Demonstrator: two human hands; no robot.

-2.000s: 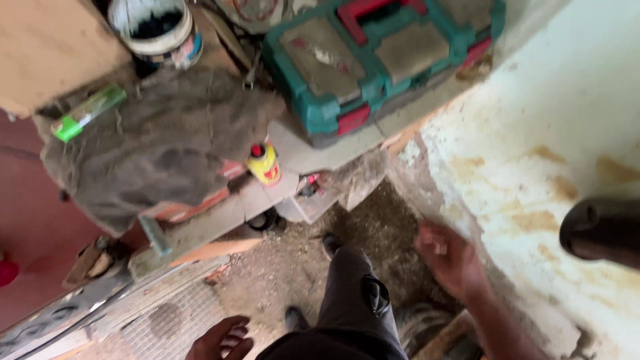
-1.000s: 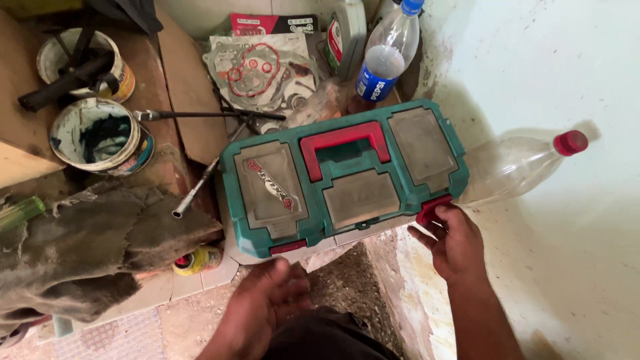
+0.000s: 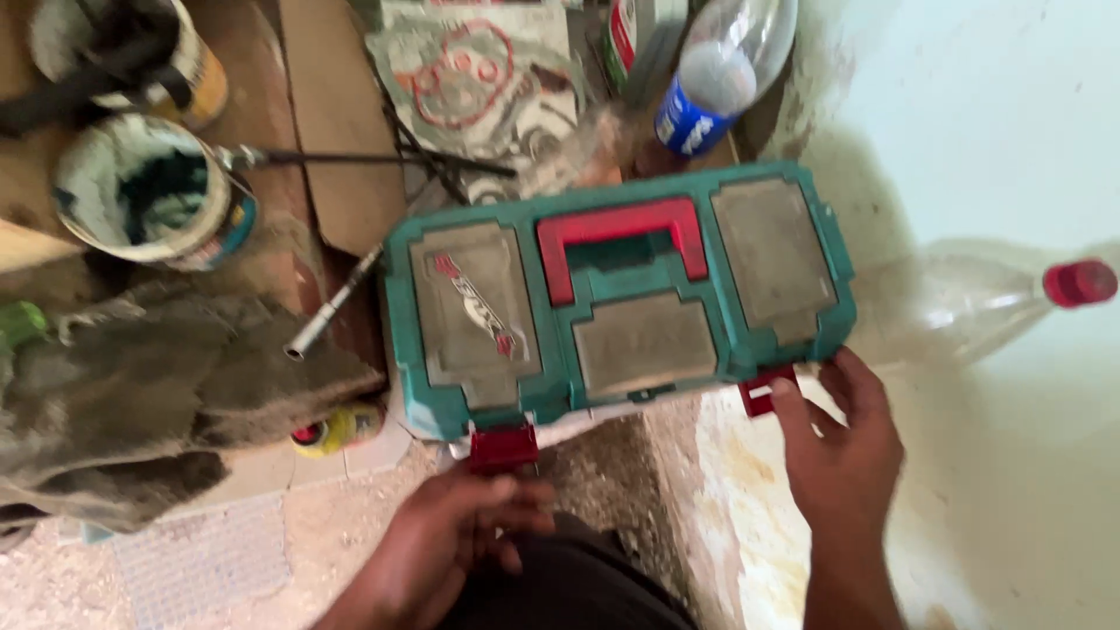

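Note:
A teal plastic toolbox (image 3: 553,350) with a red carrying handle (image 3: 621,232) lies on the ledge, its lid down. Both red latches at its front edge stick outward. My left hand (image 3: 468,534) is just below the left latch (image 3: 503,448), fingers spread and holding nothing; whether it touches the latch is unclear. My right hand (image 3: 836,429) is at the right latch (image 3: 767,390), thumb by the latch and fingers at the box's front right corner, not closed around anything.
Behind the box are a gasket set in plastic (image 3: 472,79) and a bottle with a blue label (image 3: 700,105). A red-capped clear bottle (image 3: 980,302) lies right. Left are two buckets (image 3: 149,192), a metal socket extension (image 3: 332,306), dark cloth (image 3: 175,376) and a yellow container (image 3: 341,430).
Two seconds ago both hands were away from the toolbox; now they are at its front edge. Both red latches have swung outward since one second ago.

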